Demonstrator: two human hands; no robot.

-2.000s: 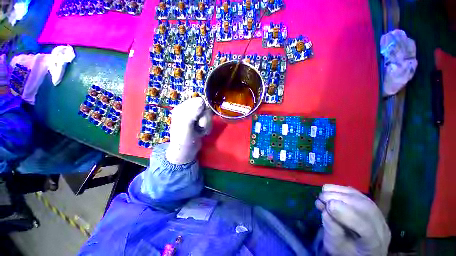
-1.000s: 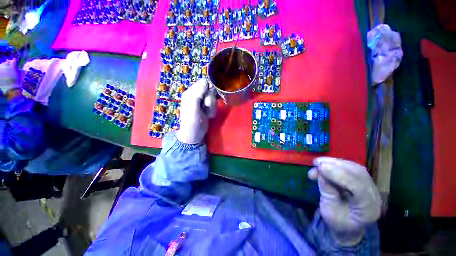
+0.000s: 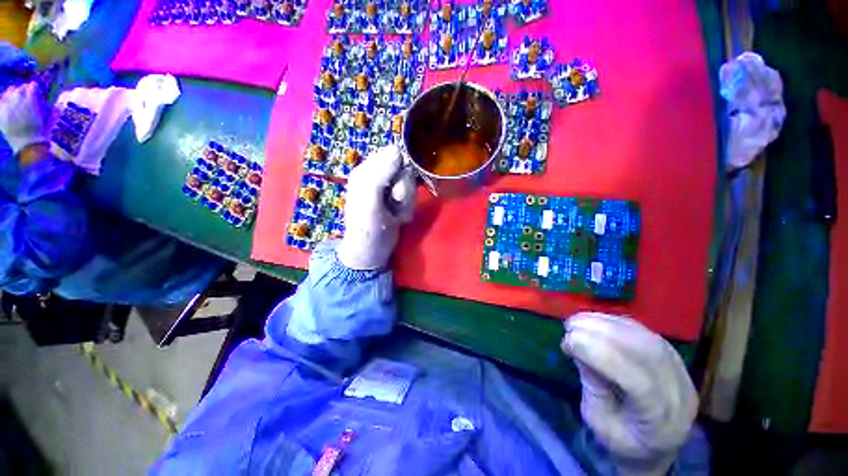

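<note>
My left hand (image 3: 377, 206), in a white glove, grips the side handle of a metal cup (image 3: 455, 130) above the red-pink mat. Amber-brown liquid (image 3: 456, 156) lies in the cup, and a thin stick (image 3: 457, 93) leans on its far rim. A green and blue circuit board panel (image 3: 561, 245) with small white rectangles lies flat at the mat's near right. My right hand (image 3: 632, 386), gloved, is curled just nearer than the panel and not touching it. Whether it holds a thin brush cannot be told.
Board panels with orange-brown parts (image 3: 363, 88) lie in rows beyond the cup, with small board pieces (image 3: 575, 82) at their right. A crumpled white cloth (image 3: 751, 107) lies at the right edge. A coworker's sleeve (image 3: 42, 204) is at left, near another panel (image 3: 226, 183) on the green surface.
The view has shifted slightly. The pale strip seen earlier in the cup no longer shows. My right hand is a little further left relative to the panel. My left hand keeps hold of the cup.
</note>
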